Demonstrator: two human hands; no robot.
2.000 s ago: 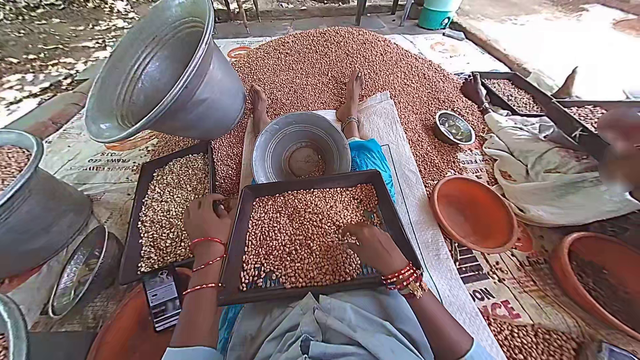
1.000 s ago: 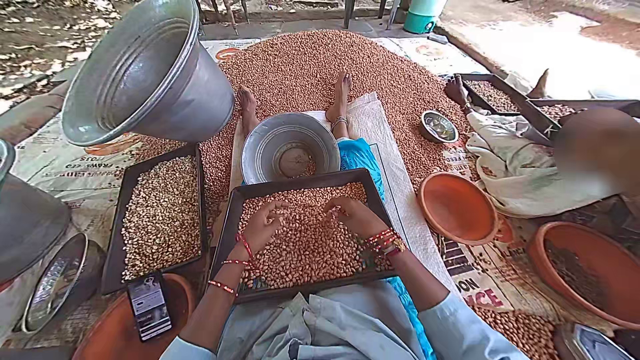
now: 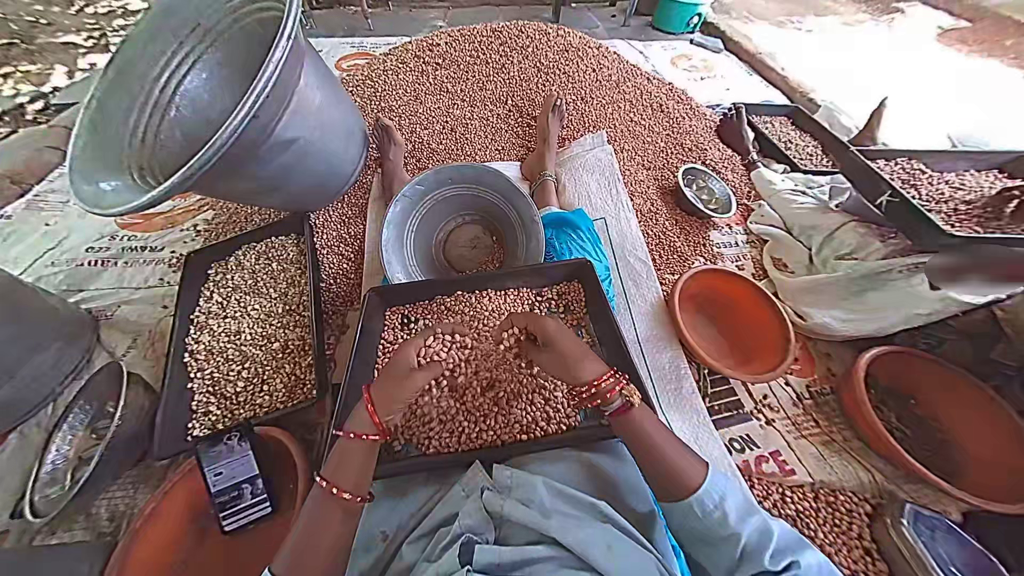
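A black rectangular tray [image 3: 372, 320] of reddish-brown nuts or seeds [image 3: 488, 416] rests on my lap. My left hand [image 3: 412, 372] is cupped around a heap of them over the tray's left half. Opposite it, my right hand [image 3: 552, 344] has bent fingers with some of the nuts or seeds in them, and a few seem to drop between the hands. Just beyond the tray, between my legs, stands a round metal basin [image 3: 416, 232] with a few pieces at its bottom. A second black tray [image 3: 180, 320], holding paler pieces [image 3: 252, 336], lies to the left.
A large pile [image 3: 528, 72] of nuts or seeds spreads around my feet. A big metal pot [image 3: 296, 128] leans at the upper left. Clay bowls [image 3: 732, 320] and a small metal bowl [image 3: 706, 192] lie right. A phone [image 3: 234, 480] rests on another clay bowl [image 3: 160, 528]. A person's hand [image 3: 738, 132] is by further trays.
My left hand has moved from the tray's left edge to above the nuts or seeds and gathered a heap. My right hand has risen from them, and both hands now face each other.
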